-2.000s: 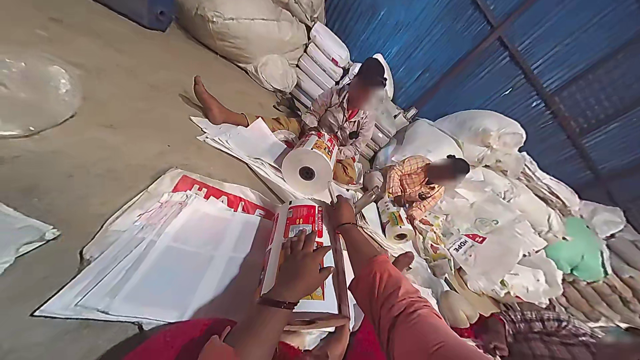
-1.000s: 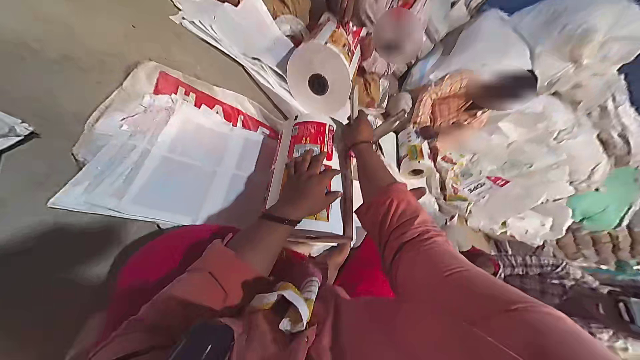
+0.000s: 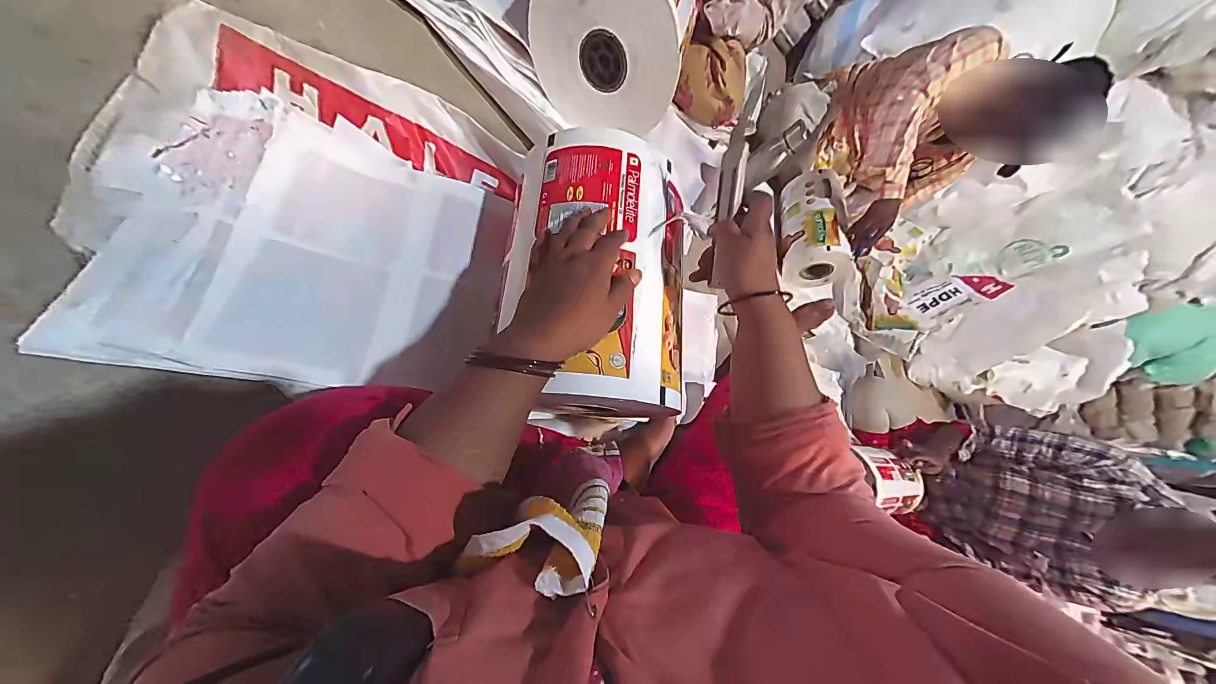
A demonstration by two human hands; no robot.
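A large roll of printed plastic packaging film (image 3: 646, 285), red, white and yellow, stands in front of my lap. My left hand (image 3: 570, 285) rests on its printed face with spread fingers. To the right of the roll, my right hand (image 3: 748, 249) grips a long, flat, rigid piece (image 3: 733, 161), seen nearly edge-on; its material is unclear. A thin strip of film (image 3: 676, 218) lies between the roll and that hand. Behind the printed roll is a big white roll (image 3: 617, 95) with a dark core.
White sheets (image 3: 323, 256) lie on a sack with red print (image 3: 380, 123) at the left. A smaller film roll (image 3: 815, 228) is near a person in a checked shirt (image 3: 879, 123). White plastic (image 3: 1035, 275) is heaped at the right, above another person in plaid (image 3: 1035, 503).
The rigid piece ran along the roll's right and lower edges; my right hand now holds it clear of the roll, to the right. My left hand stays on the roll. The view is closer.
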